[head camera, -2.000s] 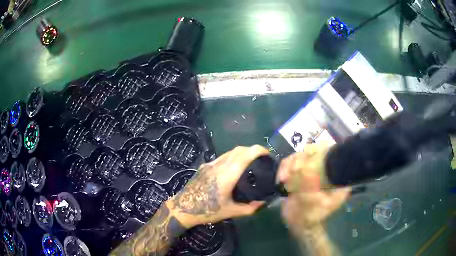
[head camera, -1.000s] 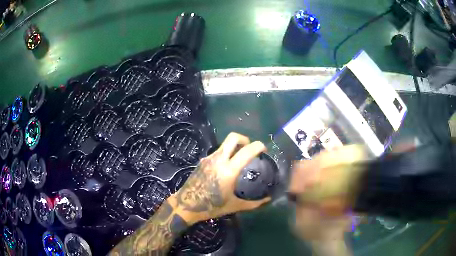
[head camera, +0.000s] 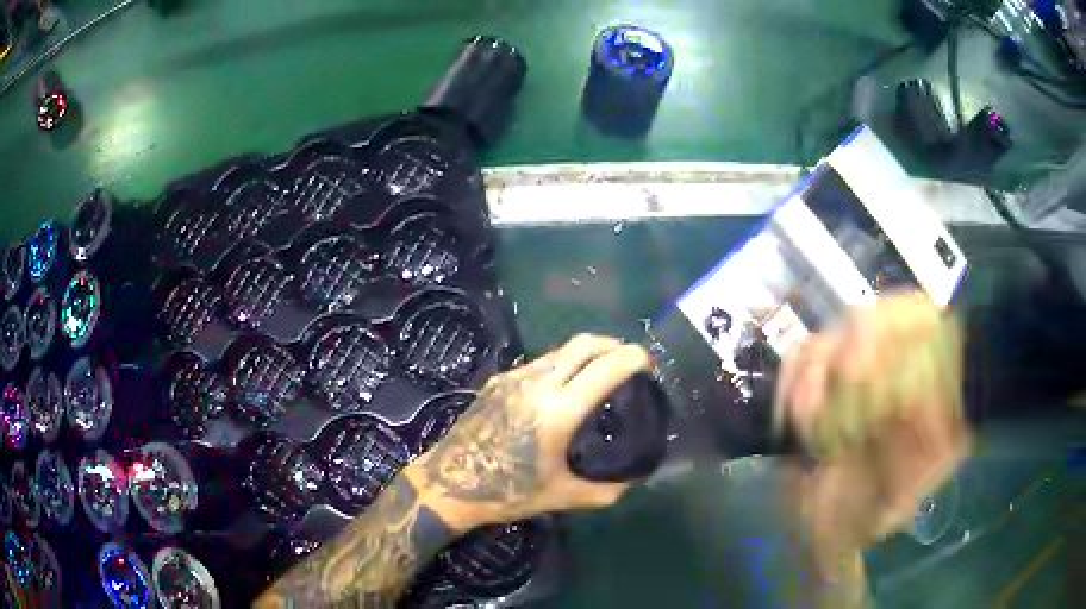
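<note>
My left hand (head camera: 536, 422), tattooed, is closed around a black cylindrical unit (head camera: 617, 431), its plain end facing up toward me with small dark holes. My right hand (head camera: 881, 416) is strongly blurred, right of the unit and apart from it. It is closed around the electric screwdriver (head camera: 1018, 327), whose dark body shows only as a blur; its tip cannot be made out. The white, blue-edged screw feeder (head camera: 780, 268) stands just behind my right hand, which overlaps its lower edge. Small specks, perhaps screws, lie between unit and feeder.
A black blister tray (head camera: 304, 309) fills the left middle, with lit and unlit units (head camera: 89, 405) at far left. Beyond the pale rail (head camera: 643, 196), a blue-lit unit (head camera: 629, 77) and a tilted black unit (head camera: 480, 89) are on the green belt. A clear cup (head camera: 937, 512) lies lower right.
My right hand has moved right, away from the unit in my left hand. My left hand stays in nearly the same place. The blue-lit unit has shifted left along the belt.
</note>
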